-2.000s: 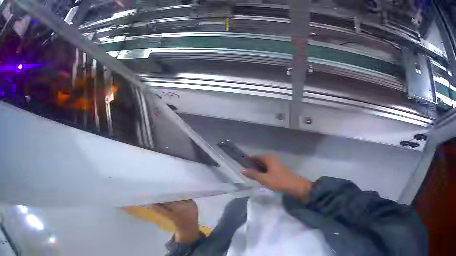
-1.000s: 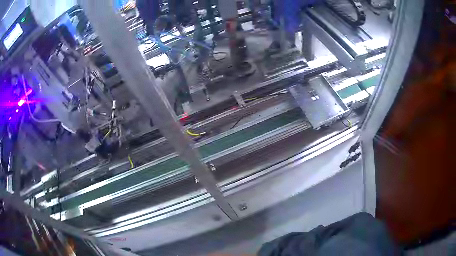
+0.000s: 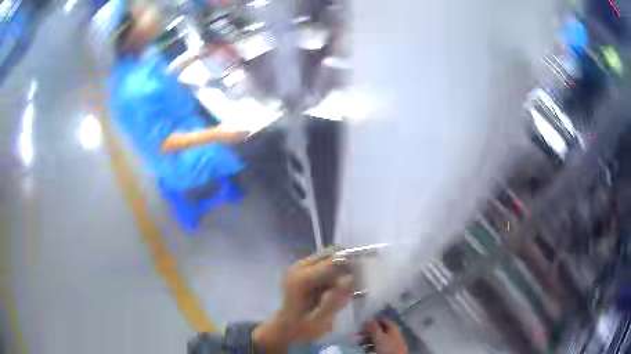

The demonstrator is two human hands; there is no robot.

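The view is strongly blurred. A white door panel (image 3: 415, 124) stands upright in front of me, its narrow edge towards me. My left hand (image 3: 311, 301) is at the panel's lower end, its fingers curled at a silver door handle (image 3: 360, 249); blur hides the exact hold. My right hand (image 3: 387, 337) is low in the picture, to the right of my left hand and cut off by the bottom edge. It holds a dark handheld block (image 3: 393, 319), only partly visible.
The open machine with its conveyor rails (image 3: 477, 238) runs along the right, blurred. A person in blue (image 3: 162, 114) sits on a blue stool (image 3: 200, 200) at the upper left, by a white-topped bench (image 3: 239, 110). A yellow line (image 3: 149, 235) crosses the shiny floor.
The view has swung left from the machine inside to the aisle and door panel. The conveyor now shows at the right. Both hands have come into view since a second ago.
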